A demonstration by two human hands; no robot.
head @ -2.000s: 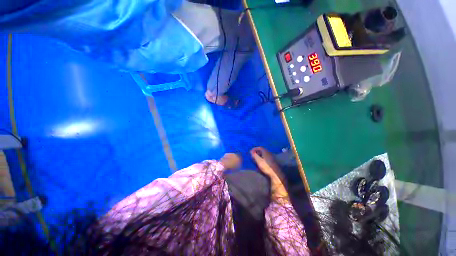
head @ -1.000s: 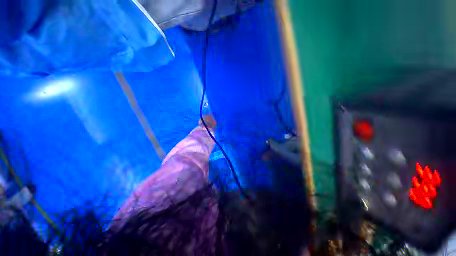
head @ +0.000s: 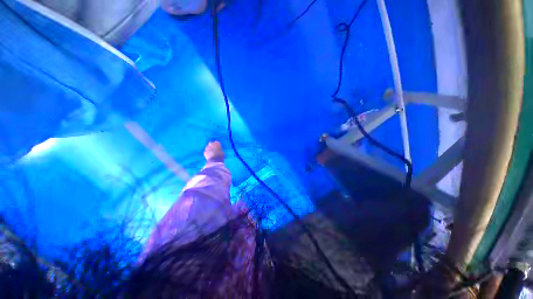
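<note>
My left hand [head: 214, 152] shows small and slightly blurred at the end of a pink sleeve, held out over the blue floor. Its fingers look bent, but I cannot make out whether it holds anything. My right hand is not in view. A black cable [head: 229, 125] hangs down close in front of me and runs past my left hand towards the bottom of the view. No unit under test or fixture can be made out. Dark strands of hair cover the lower part.
The bench's pale edge [head: 497, 105] curves down the right side, with a strip of green top [head: 522, 157] beyond it. Pale metal frame bars [head: 397, 76] and a dark cable stand under it. A person in blue clothing [head: 52, 87] is at the upper left.
The view has swung down and under the bench edge. The soldering station and the mat with black units have left the view. My right hand, seen earlier, no longer shows.
</note>
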